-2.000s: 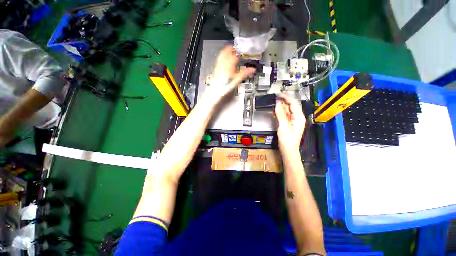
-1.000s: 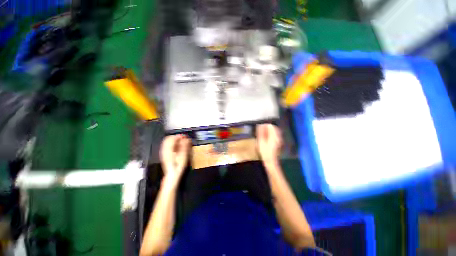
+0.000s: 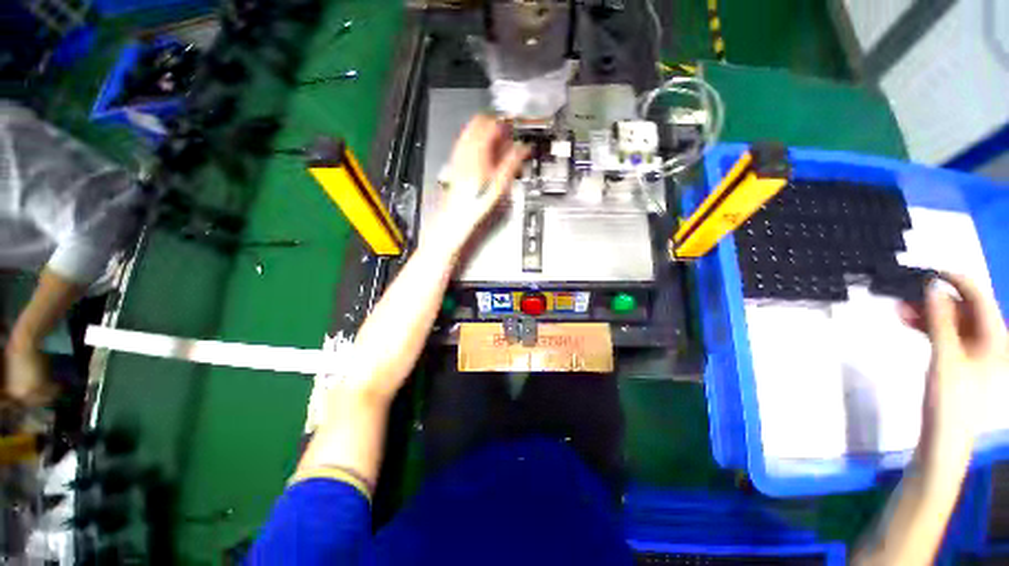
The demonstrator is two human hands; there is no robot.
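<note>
My left hand [image 3: 484, 166] is at the fixture [image 3: 553, 166] on the silver base plate [image 3: 597, 243], under the press head [image 3: 533, 66] with its plastic-wrapped tip. Its fingers hide whatever they touch there. My right hand [image 3: 958, 321] is over the blue tray [image 3: 736, 431], with its fingers on a black part [image 3: 909, 283] at the lower right end of the rows of black parts [image 3: 819, 238]. The hand is slightly blurred.
Yellow bars stand left [image 3: 360, 199] and right [image 3: 730, 205] of the plate. The front panel has a red button [image 3: 533, 303] and a green button [image 3: 623, 302]. Clear hoses [image 3: 708, 100] loop at right rear. Another person's arm [image 3: 44, 304] shows across the belt [image 3: 249, 299].
Both hands were at the front panel's ends one second ago. My left hand has moved up to the fixture, my right hand over to the tray. The view has shifted.
</note>
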